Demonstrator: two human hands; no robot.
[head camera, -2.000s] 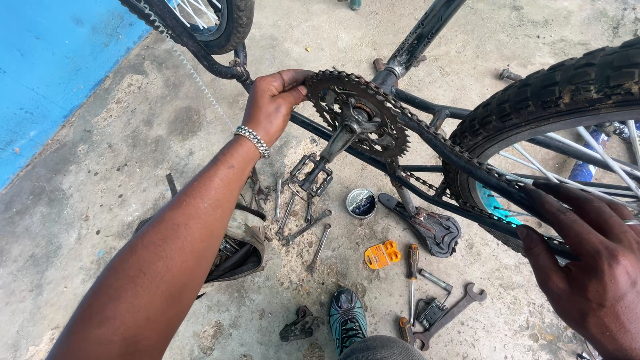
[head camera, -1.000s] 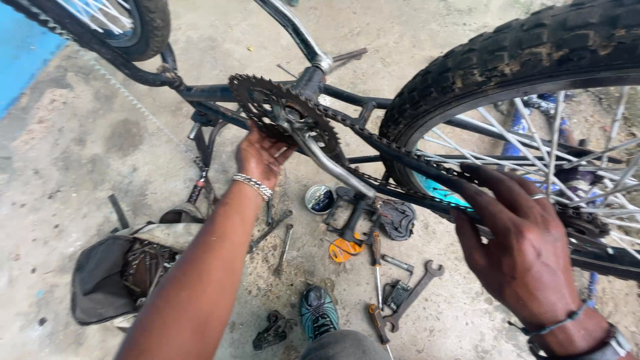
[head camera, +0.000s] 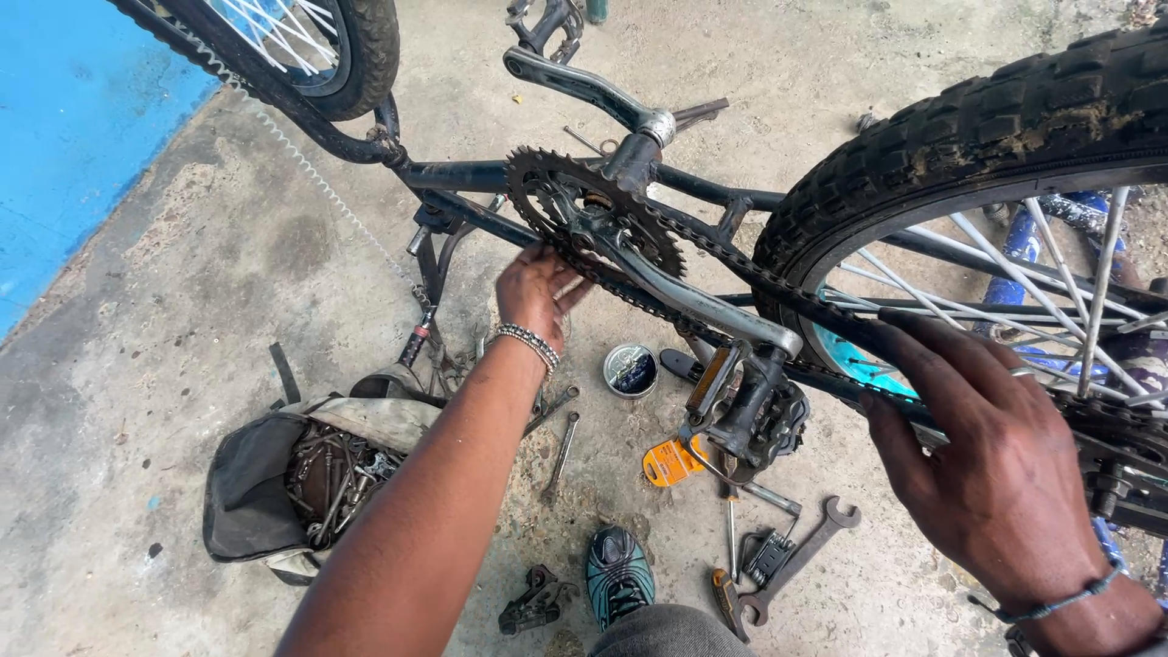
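My left hand (head camera: 538, 290) is at the lower left edge of the bicycle chainring (head camera: 589, 214), its fingers against the chain and partly hidden behind it. My right hand (head camera: 990, 447) rests around the frame tube near the rear wheel, fingers over it and thumb below. The bicycle chain (head camera: 630, 290) runs from the chainring toward the rear wheel (head camera: 967, 137). A silver crank arm (head camera: 703, 306) points down to the right and ends in a pedal (head camera: 744, 401). The opposite crank arm (head camera: 584, 87) points up and left.
On the concrete floor lie a tool bag (head camera: 265, 484), a round tin (head camera: 630, 370), an orange plastic piece (head camera: 673, 461), a combination wrench (head camera: 564, 452), a large open-end wrench (head camera: 803, 557), a folding multi-tool (head camera: 768, 558) and a derailleur (head camera: 537, 600). A blue wall (head camera: 82, 119) stands at the left.
The chainring and cranks have turned; the silver crank arm now points farther right. My left hand has moved from the chainring's upper left to its lower edge. My right hand stays at the frame.
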